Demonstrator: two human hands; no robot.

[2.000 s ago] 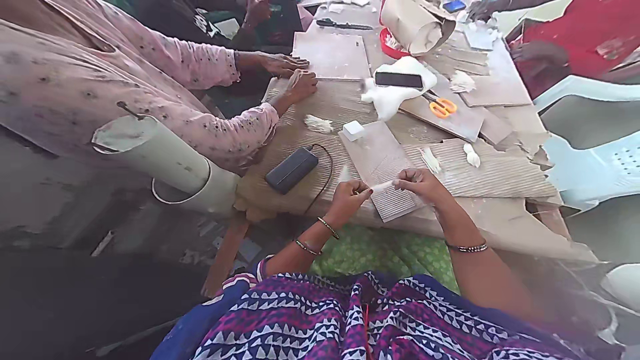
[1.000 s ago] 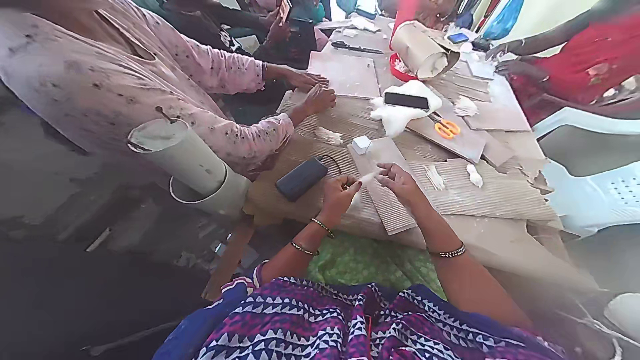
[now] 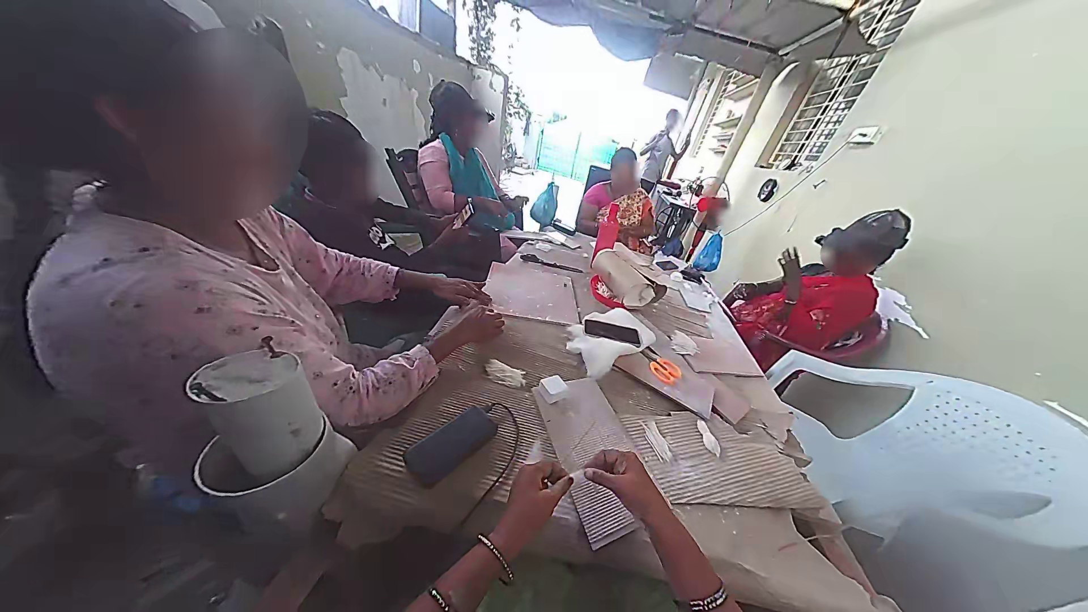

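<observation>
My left hand [image 3: 537,497] and my right hand [image 3: 619,480] meet above the near end of a ribbed board [image 3: 586,425]. Fingertips of both hands pinch a small white piece of fibre [image 3: 578,475], probably cotton; most of it is hidden by the fingers. A small white block [image 3: 553,388] sits at the board's far end. To the left lies a dark power bank [image 3: 450,445] with a black cable. Right of the board are thin white strands [image 3: 657,441] and a white tuft [image 3: 708,438]. Another bundle of white strands [image 3: 505,373] is farther off.
Corrugated cardboard [image 3: 722,476] covers the table. Farther back are orange-handled scissors [image 3: 664,369], a phone [image 3: 612,331] on white cotton [image 3: 595,353], and a red tray [image 3: 605,291]. A person in pink [image 3: 340,340] works at left. Pipe-like cylinders [image 3: 272,433] and a white plastic chair [image 3: 943,425] flank the table.
The view has tilted up strongly, showing more people and the yard. Both my hands stay close together over the ribbed board, with the white fibre between their fingertips.
</observation>
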